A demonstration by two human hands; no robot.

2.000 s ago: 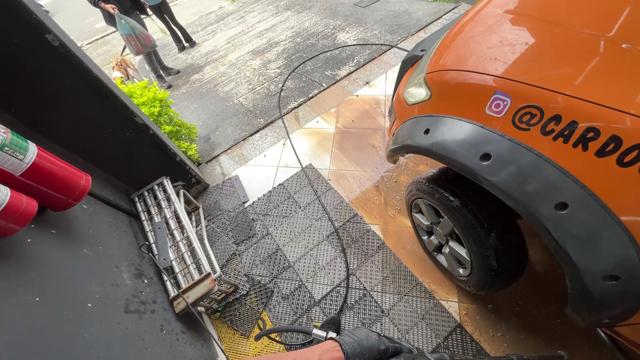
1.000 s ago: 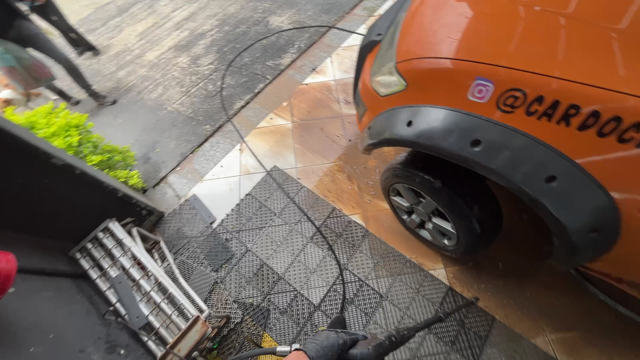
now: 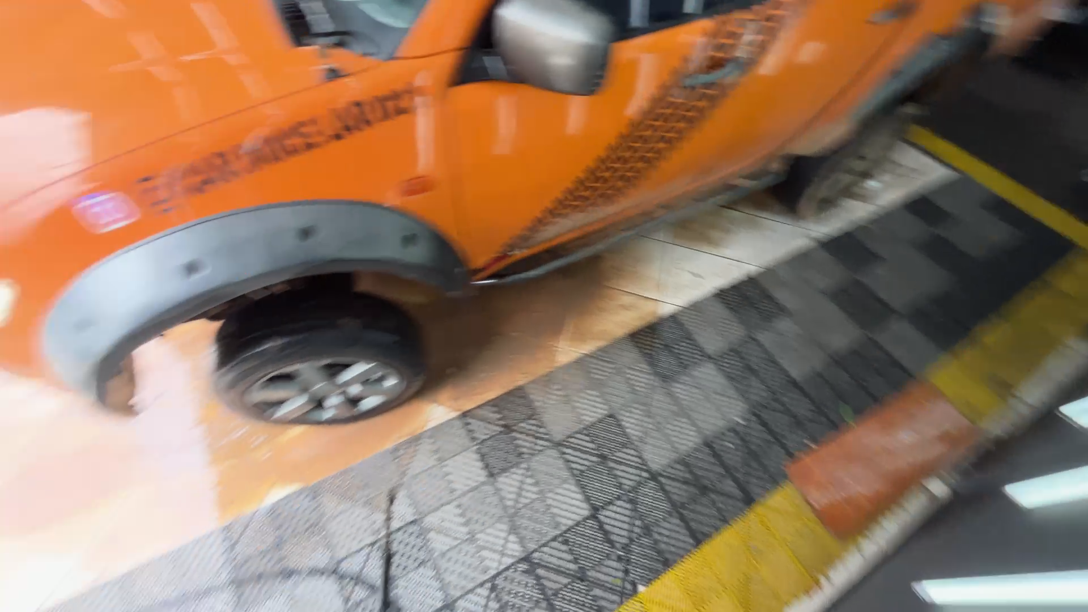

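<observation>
Neither my left hand nor my right hand shows in the head view, so what they hold is hidden. The orange vehicle (image 3: 544, 170) fills the upper part, blurred, with lettering on its side. Under a grey fender flare (image 3: 280, 242) is its front wheel (image 3: 323, 387), on wet, brown-stained tiles. A silver side mirror (image 3: 557, 42) juts out at the top. At the bottom left, a thin dark hose (image 3: 388, 544) lies over the floor grating.
Grey and black grating tiles (image 3: 595, 442) run diagonally beside the vehicle. Yellow edging tiles (image 3: 748, 552) and a reddish tile (image 3: 884, 459) border them on the right. A rear wheel (image 3: 850, 170) stands farther off, near a yellow floor line (image 3: 1003, 183).
The view has swung far right along the vehicle's side. The gloved hand and the dark wand at the bottom of the earlier frame have left the view.
</observation>
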